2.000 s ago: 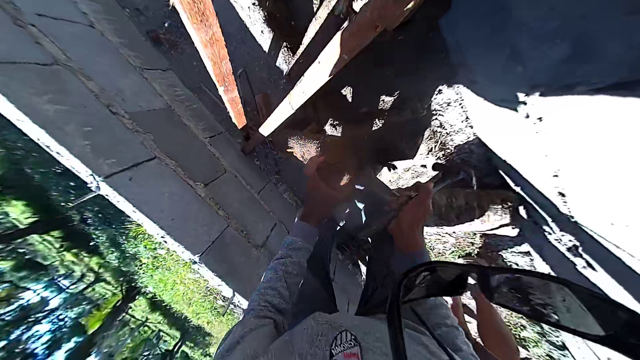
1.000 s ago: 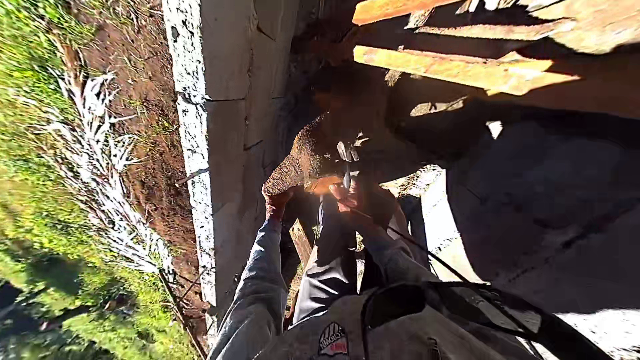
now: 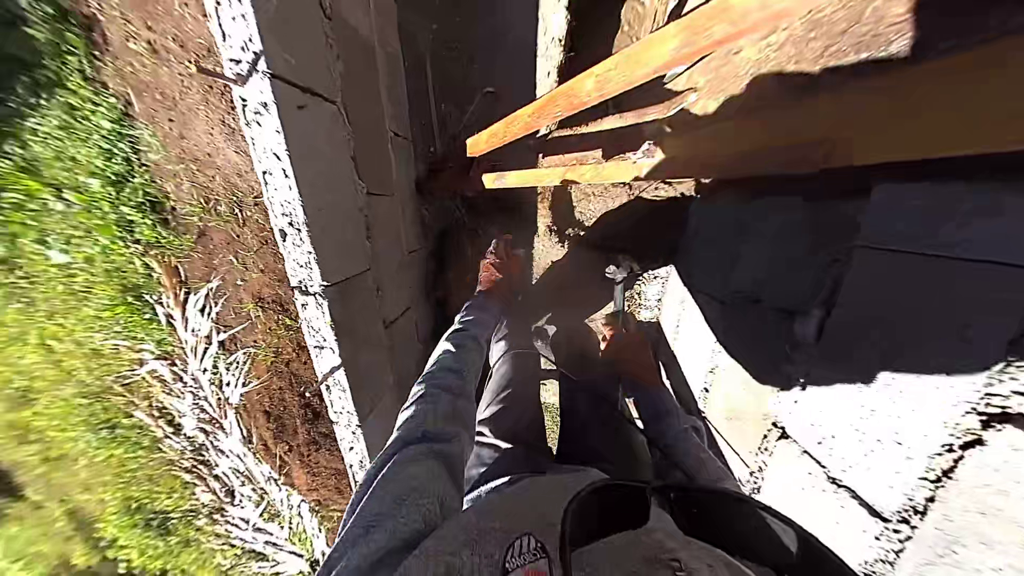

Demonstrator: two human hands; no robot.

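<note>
My left hand [image 3: 500, 268] reaches forward into the shaded gap beside the block wall; whether it holds anything is unclear against the dark ground. My right hand [image 3: 628, 352] is closer to my body, closed around a narrow metal tool [image 3: 618, 292] whose upper end points away from me. The kind of tool cannot be told. In front of both hands, two orange-lit wooden boards [image 3: 576, 100] [image 3: 560, 174] come in from the upper right, their ends near each other and apart from my hands.
A block wall [image 3: 320, 184] runs along the left, with bare soil [image 3: 264, 384] and grass [image 3: 80, 304] beyond it. At the right stand more pale blocks [image 3: 872, 440], partly in shadow. Dark glasses [image 3: 680, 512] hang low in view.
A brown rough-surfaced piece that my left hand held one second ago is no longer seen in it. My hands have moved apart. The view has turned strongly since two seconds ago.
</note>
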